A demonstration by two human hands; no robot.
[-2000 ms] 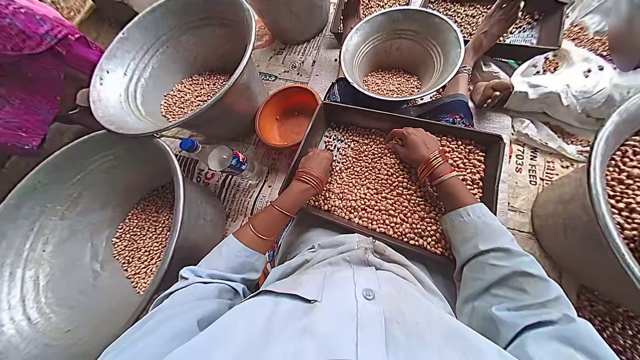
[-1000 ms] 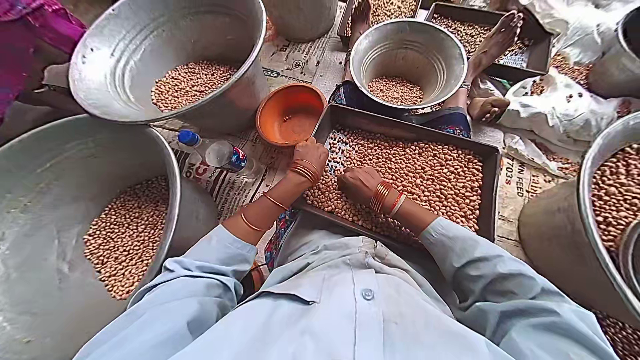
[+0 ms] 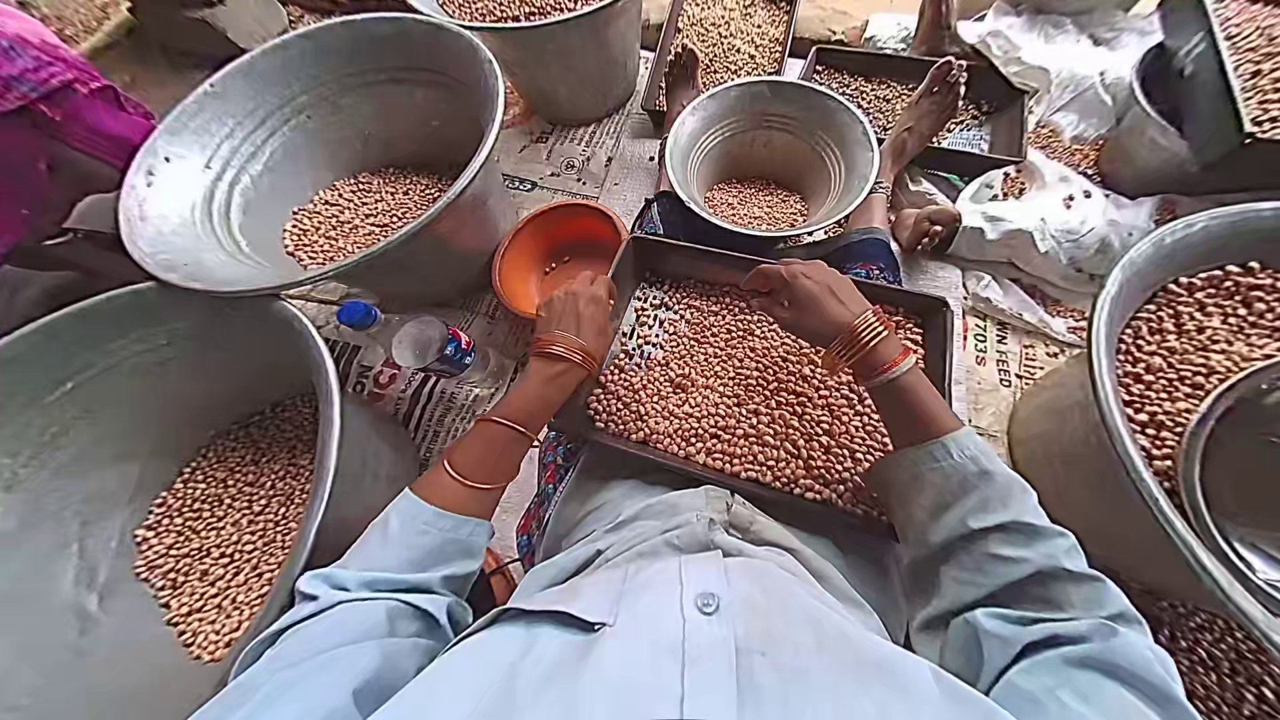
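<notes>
A dark metal tray lies across my lap, slightly tilted, with a layer of reddish-brown nuts or beans in it. At its upper left corner the printed bottom shows between them. My left hand is over the near rim of an orange plastic bowl, beside the tray; its fingertips are curled and what they hold is hidden. A few pieces lie in the bowl. My right hand is above the tray's far side with thumb and fingers pinched together; whether a piece is between them is too small to tell.
Large metal tubs with nuts stand at the left, upper left and right. A smaller metal tub stands beyond the tray, between another person's feet. A plastic bottle lies on printed sacking near the bowl.
My left hand has moved from the tray's left edge to over the orange bowl. My right hand has moved right and away from me, to the tray's far side.
</notes>
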